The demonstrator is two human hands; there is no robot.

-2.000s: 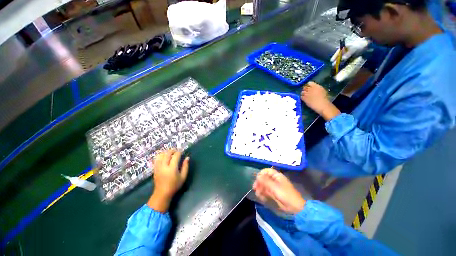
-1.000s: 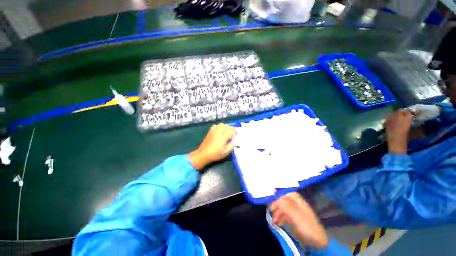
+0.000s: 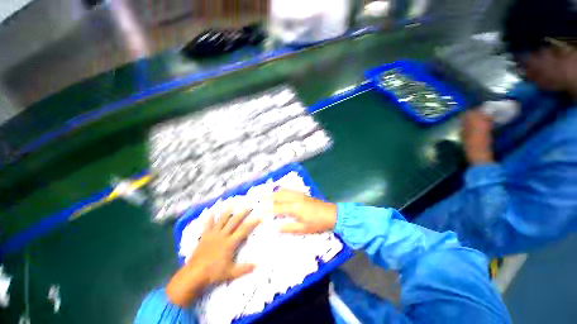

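Note:
A blue parts bin (image 3: 341, 256) heaped with white plastic housings (image 3: 272, 253) lies at the bench's front edge, just in front of me. My left hand (image 3: 218, 253) is bare and lies palm down on the housings, fingers spread. My right hand (image 3: 302, 212) is bare and lies flat on the housings in the bin's upper right part. Its fingertips point left, and whether it holds anything cannot be told. The view is blurred. The clear blister tray (image 3: 234, 145), its pockets filled with small units, lies just beyond the bin.
A blue bin of green circuit boards (image 3: 421, 95) lies at the back right. A person in a blue smock (image 3: 531, 171) sits at the right. A white bottle (image 3: 130, 188) lies by the yellow tape at the left. White scraps (image 3: 54, 297) lie at the lower left. A white bag (image 3: 309, 20) stands behind.
The bin of housings has moved left along the front edge, below the blister tray. Both hands have moved from the bin's edges onto the housings. The camera view has turned.

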